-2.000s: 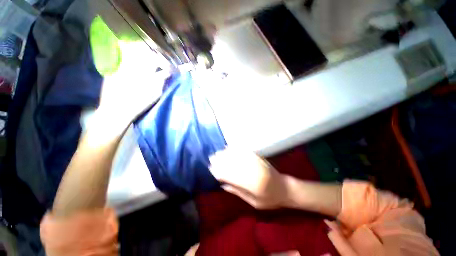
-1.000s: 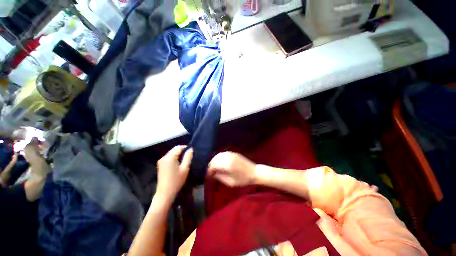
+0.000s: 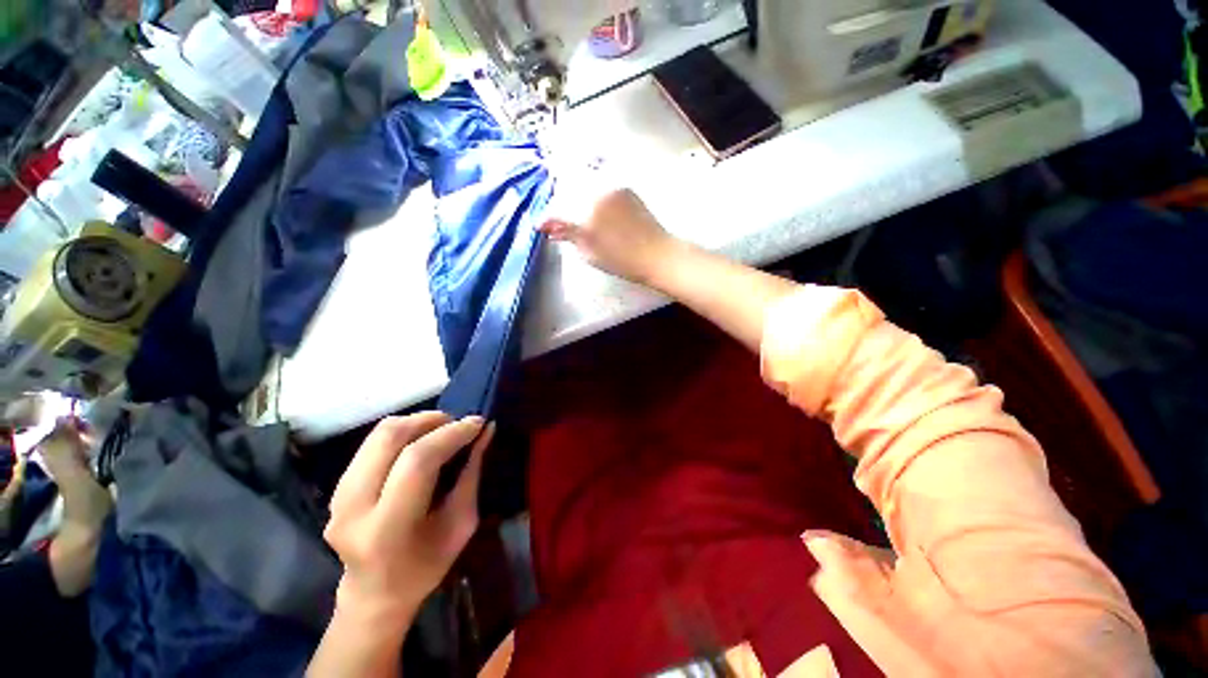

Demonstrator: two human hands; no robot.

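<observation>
A navy garment (image 3: 470,225), bright blue under the lamp, lies on the white machine table (image 3: 636,299). One end is under the needle area (image 3: 541,99), and a narrow folded edge runs from there over the table's front edge. My left hand (image 3: 408,510) holds the lower end of this fold below the table edge. My right hand (image 3: 612,236) rests at the table, its fingertips pinching the fold's edge a little in front of the needle. The exact seam under the presser foot is too small to tell.
A smartphone (image 3: 715,101) lies right of the needle, near the machine body (image 3: 868,40). A neon green piece (image 3: 427,60) is left of the needle. Grey and navy garments (image 3: 239,510) heap at left, beside a yellowish machine (image 3: 93,285) and another person's arm (image 3: 80,510). An orange crate (image 3: 1080,384) stands right.
Since one second ago, my right hand has moved up from the lap to the fold near the needle. My left hand still holds the lower end, now pulled down and left, straightening the fold.
</observation>
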